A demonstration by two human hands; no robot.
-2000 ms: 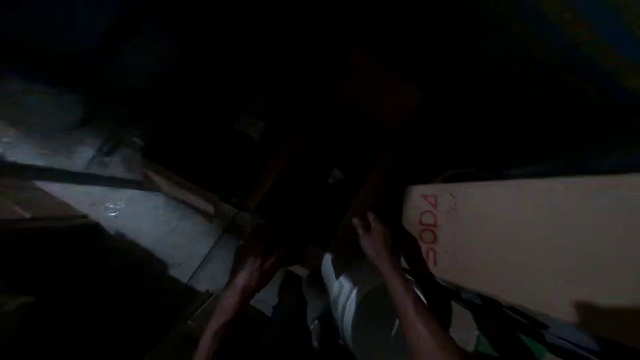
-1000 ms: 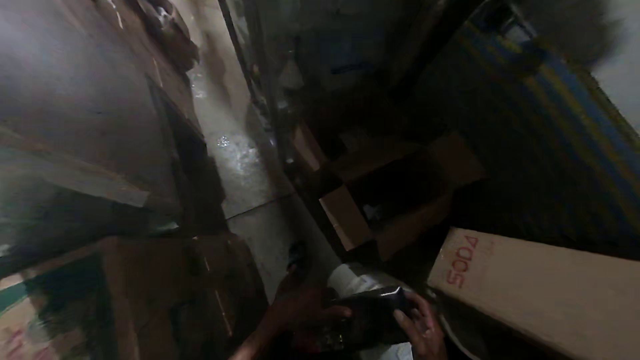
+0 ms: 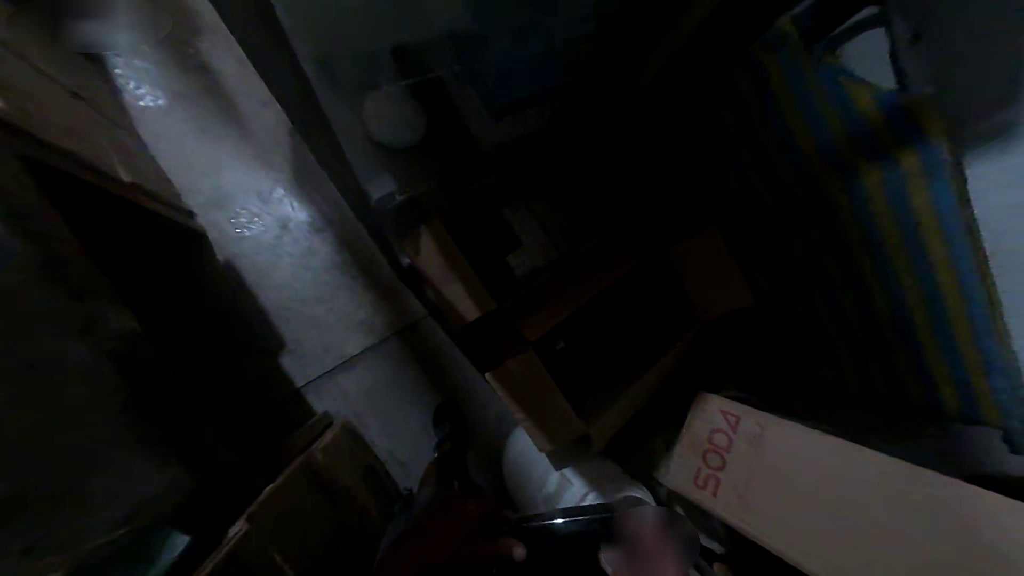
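Note:
At the bottom edge, my left hand point(image 3: 472, 532) is in deep shadow, a fingertip showing against a dark glossy object point(image 3: 560, 522) that it holds. My right hand point(image 3: 650, 544) is blurred at the right side of this object; its grip cannot be made out. Just behind the object is a rounded white thing point(image 3: 532, 472), partly covered. Farther forward stands an open cardboard box point(image 3: 536, 400) with its flaps spread and a dark inside. A long closed carton point(image 3: 840, 488) with red lettering lies to the right of my hands.
Another open carton point(image 3: 452, 272) stands behind the first. Pale floor point(image 3: 280, 264) with shiny crumpled bits runs along the left. A brown box point(image 3: 320, 504) is at the lower left. Blue and yellow striped fabric point(image 3: 904, 264) hangs at the right.
Two seconds ago my hands were apart over the dark area; one second ago both were on the dark glossy object. The view has swung and darkened since then.

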